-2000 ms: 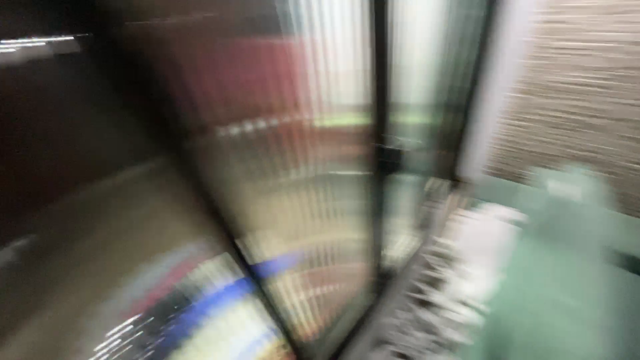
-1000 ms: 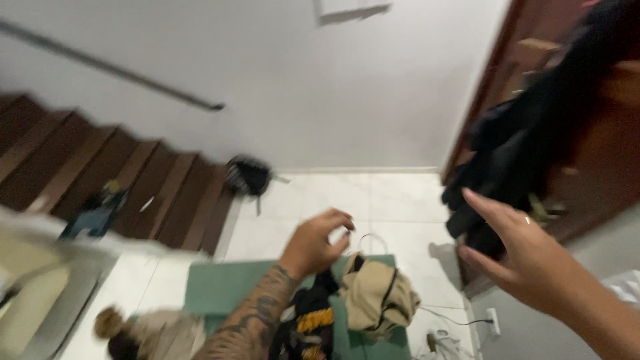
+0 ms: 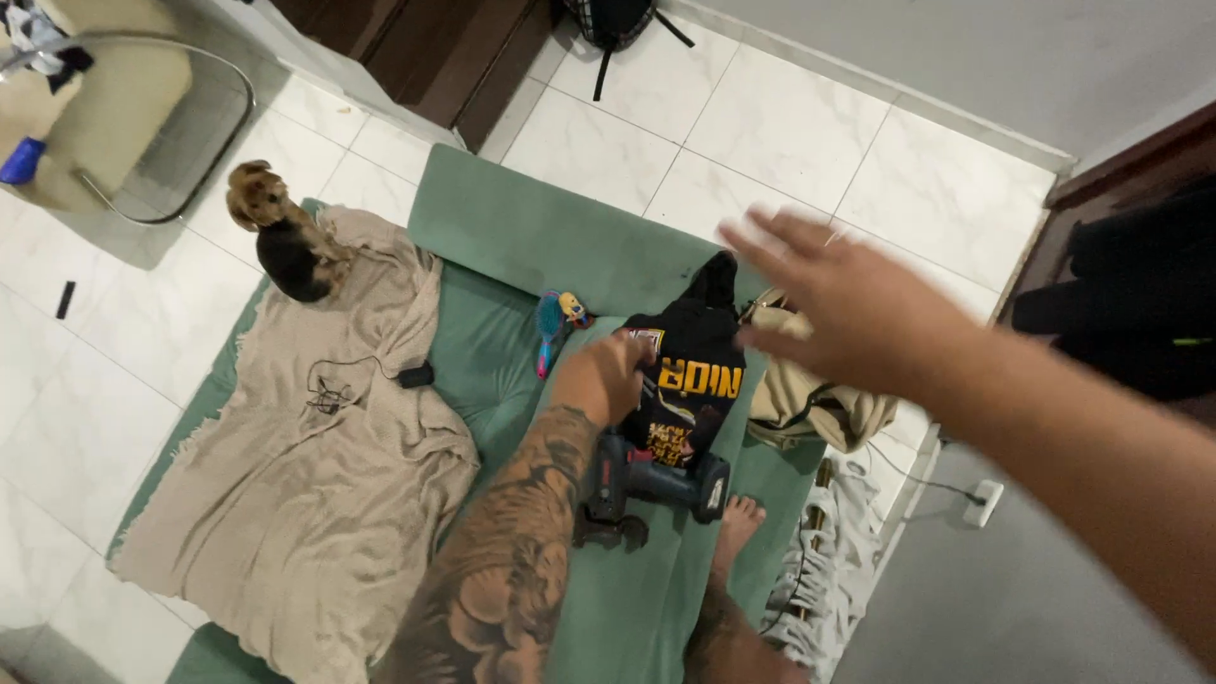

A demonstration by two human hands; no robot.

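Note:
My left hand, on the tattooed forearm, is in the middle with its fingers curled, above the left edge of a black garment with yellow lettering. Whether it holds anything is hidden. My right hand, slightly blurred, hovers with spread fingers over the garment's right side and a beige cloth bag or garment; it holds nothing. A dark cordless power tool with red parts lies on the green sofa below the black garment. A blue and pink hairbrush rests left of my hands, touching a small yellow toy.
A small dog sits at the top of a beige blanket, where a black adapter and cable lie. A chair stands upper left, a backpack by the stairs. A wall socket with a cord is at right.
The view has tilted down to the sofa. The blurred glass panels of the earliest frame are gone from view. Both hands remain raised in front, the right with fingers spread as before.

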